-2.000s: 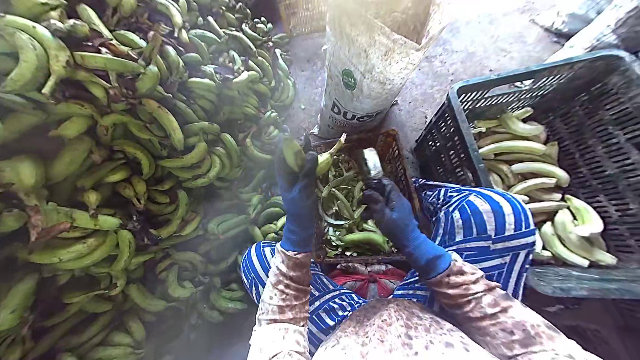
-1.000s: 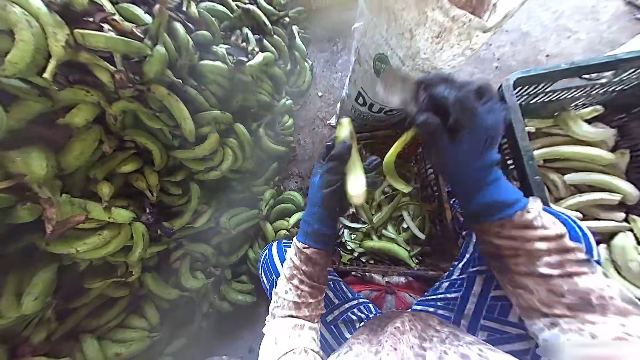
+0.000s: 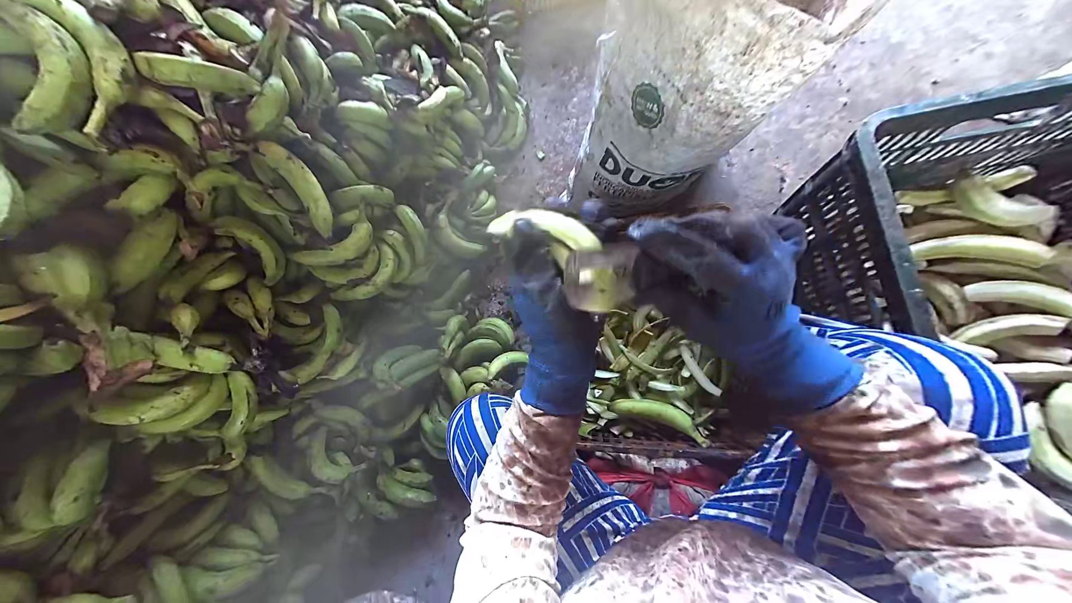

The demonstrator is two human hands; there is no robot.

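My left hand (image 3: 548,310), in a blue and black work glove, is closed around a partly peeled green plantain (image 3: 544,226) above the crate of peels. In the same kind of glove, my right hand (image 3: 729,293) grips a short, wide knife blade (image 3: 599,276), its handle hidden by the fingers. The blade lies against the plantain and is blurred. Below both hands, cut green peels (image 3: 653,364) and a green plantain or large peel piece (image 3: 657,414) lie in a low crate (image 3: 670,450).
A large heap of green plantain bunches (image 3: 193,360) covers the floor at left. A dirty white printed sack (image 3: 670,109) stands ahead of the low crate. At right, a dark plastic crate (image 3: 913,126) holds peeled plantains (image 3: 980,249). My knees flank the low crate.
My right hand was raised with a strip of peel beside it one second ago; now its blade is against the plantain. The plantain, upright then, now lies more sideways in my left hand.
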